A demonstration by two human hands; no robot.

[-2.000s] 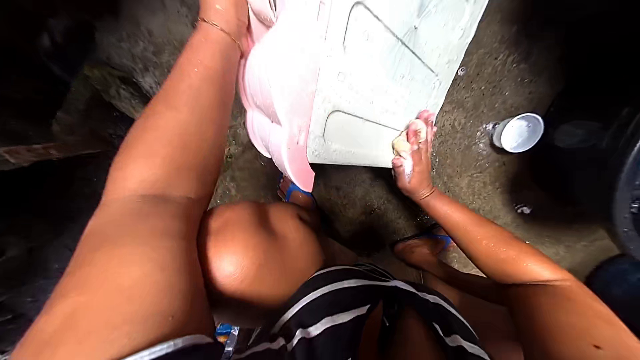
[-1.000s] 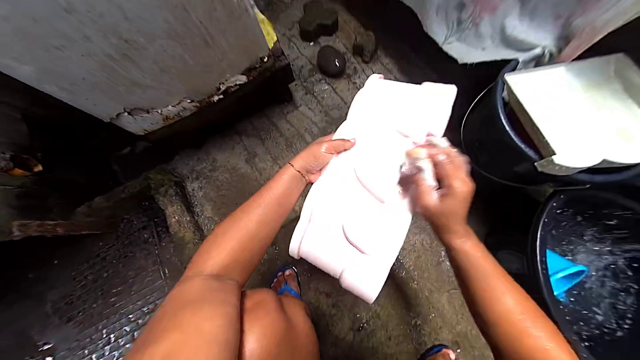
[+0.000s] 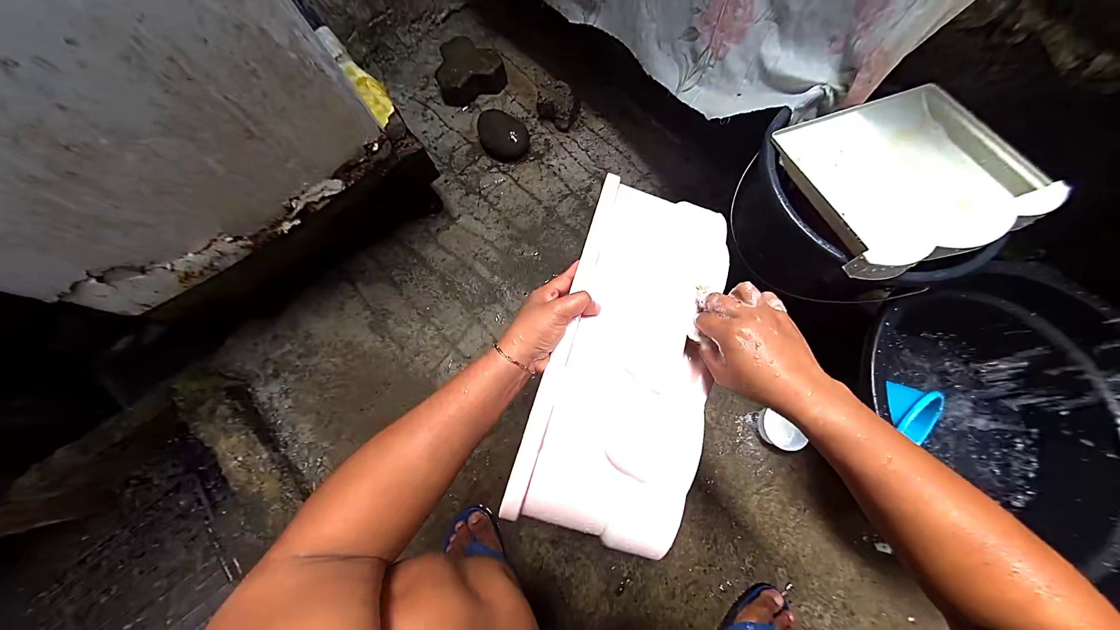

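A pale pink moulded plastic panel (image 3: 612, 376), perhaps a drawer front, is held up at a slant over the wet floor. My left hand (image 3: 551, 319) grips its left edge, thumb on the near face and the other fingers partly hidden. At the panel's right edge, my right hand (image 3: 748, 341) presses a small soapy pad or sponge (image 3: 698, 313) against it, with suds on the fingers. Most of the pad is hidden by the hand.
A cream plastic drawer (image 3: 910, 175) rests across a black bucket (image 3: 779, 236). Below it, a large black tub (image 3: 1006, 394) of water holds a blue plastic scoop (image 3: 923, 416). A white cup (image 3: 781, 430) and a rounded stone (image 3: 503, 135) are on the concrete. A rusted metal cabinet (image 3: 192, 131) stands upper left.
The panel has been turned from showing its pale inner side to its outer face, then tilted more edge-on. My right hand has moved along to its right edge. The view has swung considerably.
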